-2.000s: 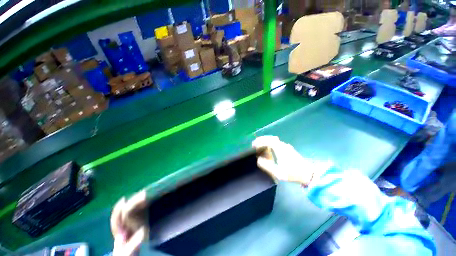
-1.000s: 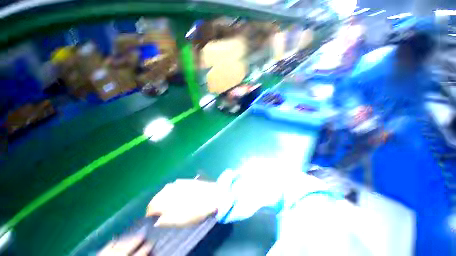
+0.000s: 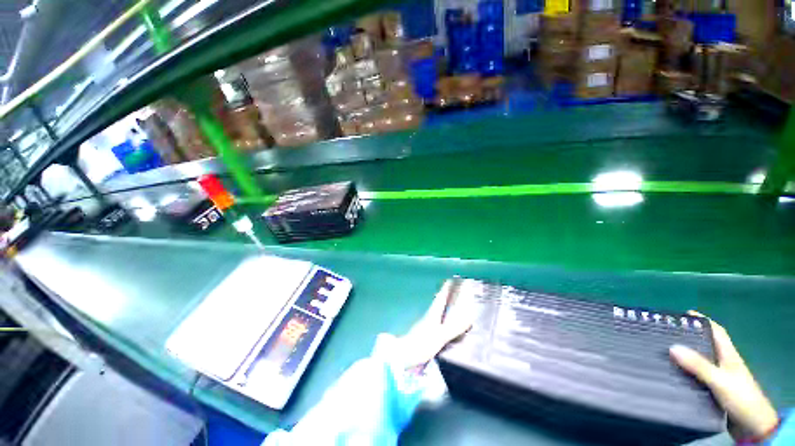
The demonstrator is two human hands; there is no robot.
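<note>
A closed black retail box (image 3: 580,361) with fine stripes and light print lies in front of me at the lower right, over the dark-green bench. My left hand (image 3: 436,327) holds its left end and my right hand (image 3: 723,375) holds its right end, thumb on top. I cannot tell if the box touches the bench. The check-weighing scale (image 3: 240,314) stands to the left of the box, its white platform bare and red digits lit on its dark panel. A signal light (image 3: 218,193) with a red-orange top stands behind the scale.
Another closed black box (image 3: 314,212) sits on the green conveyor belt (image 3: 506,226) behind the scale. More dark boxes (image 3: 193,212) stand farther left. A green post (image 3: 225,148) rises beyond the scale. Stacked brown cartons (image 3: 375,91) fill the background. A grey surface (image 3: 113,409) is at the lower left.
The view has swung left, bringing the scale into full sight. The box in my hands showed an open dark interior earlier and is now closed. The blue bin and standing lids are out of view.
</note>
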